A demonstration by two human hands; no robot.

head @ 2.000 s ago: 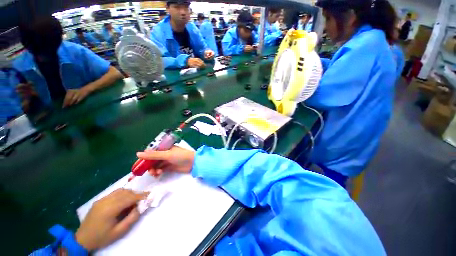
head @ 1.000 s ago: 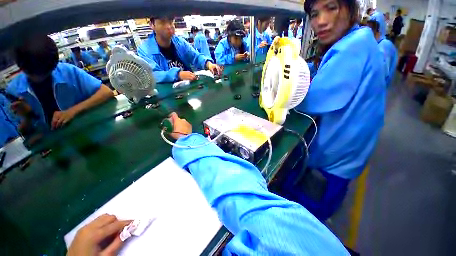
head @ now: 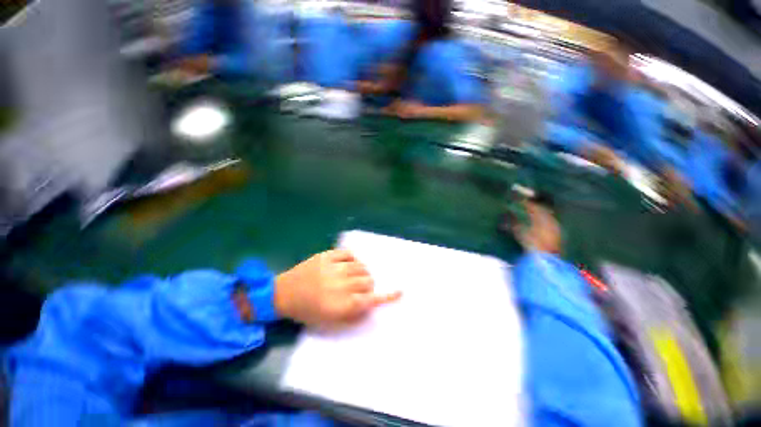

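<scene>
The frame is strongly blurred. My left hand [head: 327,289] rests over the left part of the white work pad [head: 434,342], with one finger pointing right; I cannot tell whether the tissue is in it. My right hand [head: 541,229] is stretched out over the green bench, beyond the pad's far right corner. Something dark shows at its fingers, too blurred to name, and I cannot tell its grip. The syringe cannot be made out.
The silver-grey controller [head: 659,334] with a yellow label stands right of my right sleeve. Several people in blue smocks sit across the green bench [head: 292,192]. A brownish strip [head: 188,196] lies at the left.
The view has swung left, so pad and controller sit farther right. My right hand has moved from holding the syringe over the pad to reaching out over the bench.
</scene>
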